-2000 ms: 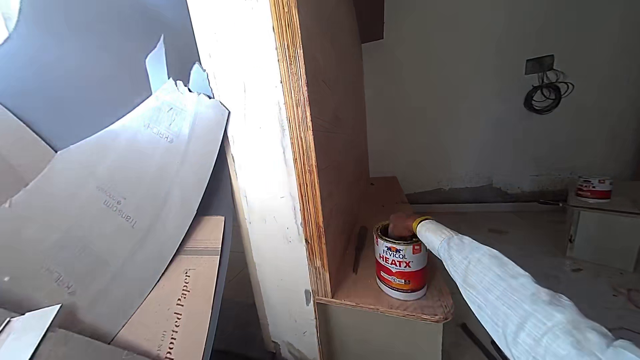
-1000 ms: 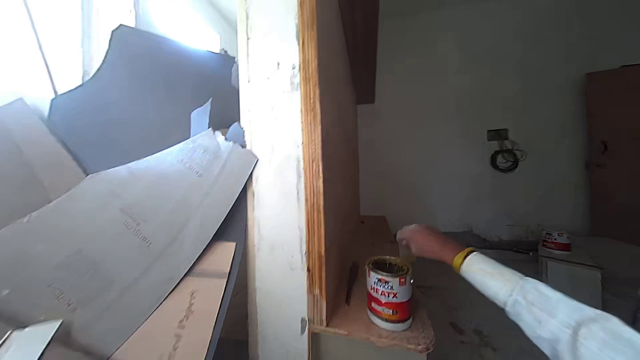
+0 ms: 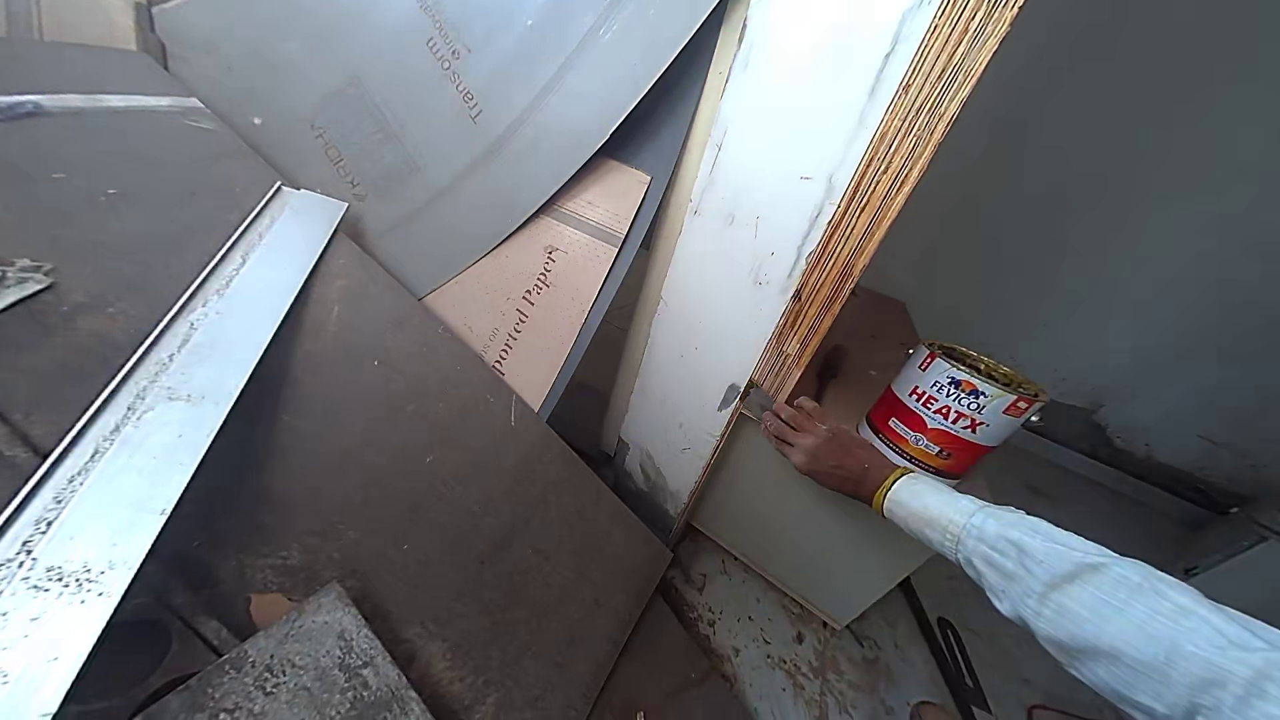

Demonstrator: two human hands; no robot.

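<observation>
My right hand (image 3: 825,450), in a white sleeve with a yellow band at the wrist, is at the lower end of the layered plywood edge (image 3: 885,205). Its fingers pinch a small grey flat piece (image 3: 760,400), perhaps a spreader blade, against the corner where the edge meets the pale cabinet panel (image 3: 810,520). Just behind the hand stands an open Fevicol Heatx adhesive can (image 3: 945,410), red and white, with brown residue round its rim. My left hand is out of the picture.
Large grey laminate sheets (image 3: 430,120) and brown cardboard (image 3: 560,270) lean at the left of the white post (image 3: 760,200). A long pale metal-like strip (image 3: 190,400) lies over a dark board (image 3: 420,480). A black strap-like object (image 3: 955,650) is on the dirty floor.
My right hand was inside the can, then just above and behind it; now it is left of the can at the bottom of the plywood edge. The view has tilted down and to the left.
</observation>
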